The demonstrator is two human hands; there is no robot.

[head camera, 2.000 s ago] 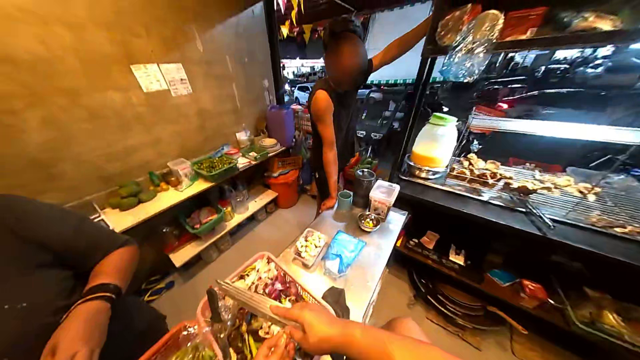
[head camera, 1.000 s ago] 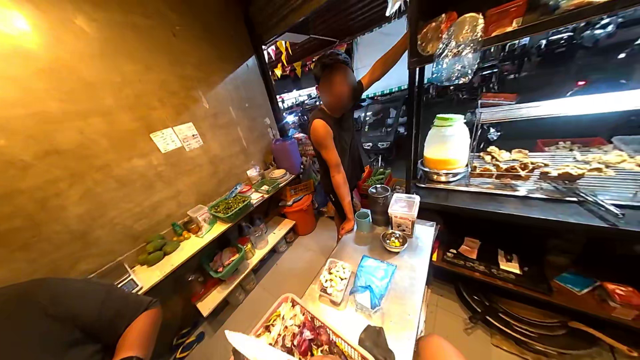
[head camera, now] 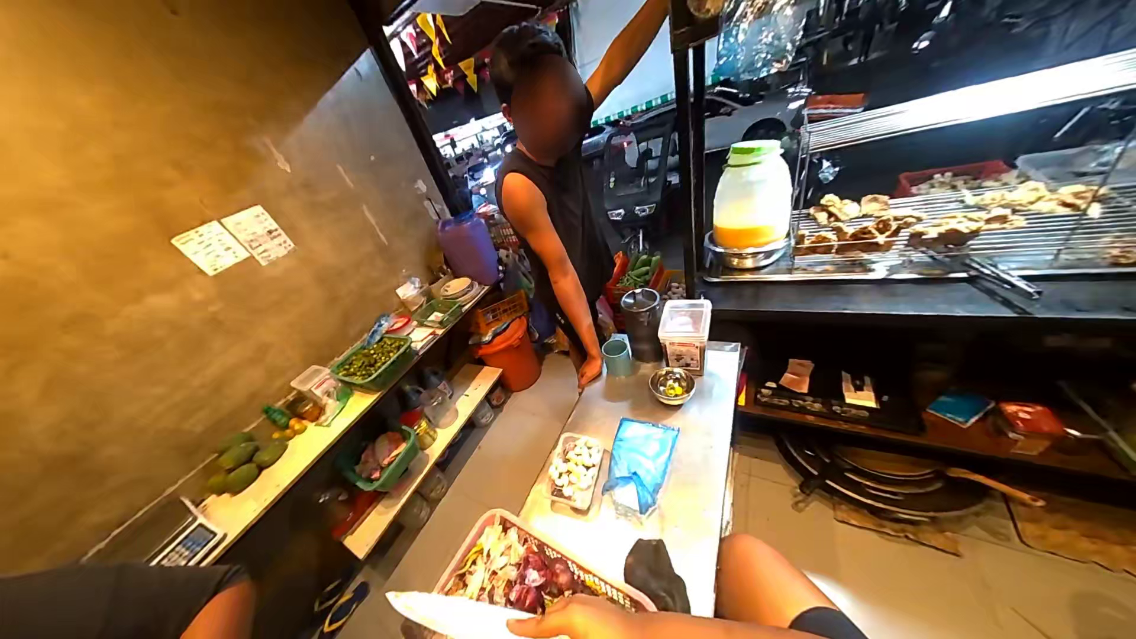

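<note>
My right hand (head camera: 581, 619) enters at the bottom edge, closed on a knife (head camera: 453, 612) whose broad, brightly lit blade points left. The knife lies over the near edge of a pink plastic basket (head camera: 497, 516) of red onions (head camera: 532, 577) and loose papery skins. My left hand is out of the frame. Beyond the basket, a clear tub of pale peeled pieces (head camera: 575, 470) and a blue plastic bag (head camera: 642, 463) rest on the metal table (head camera: 701, 435). A dark cloth-like thing (head camera: 655, 572) lies right of the basket.
Across the table a person (head camera: 555, 195) leans one hand on its edge. Another person's arm (head camera: 217, 612) shows lower left. A steel bowl (head camera: 672, 386), mug (head camera: 617, 357) and lidded container (head camera: 684, 333) stand at the far end. Shelves (head camera: 266, 475) line the left; a grill rack (head camera: 950, 226) is right.
My left hand, seen low by the basket two seconds ago, is out of view. My right hand and the knife now show at the bottom edge. The view has shifted.
</note>
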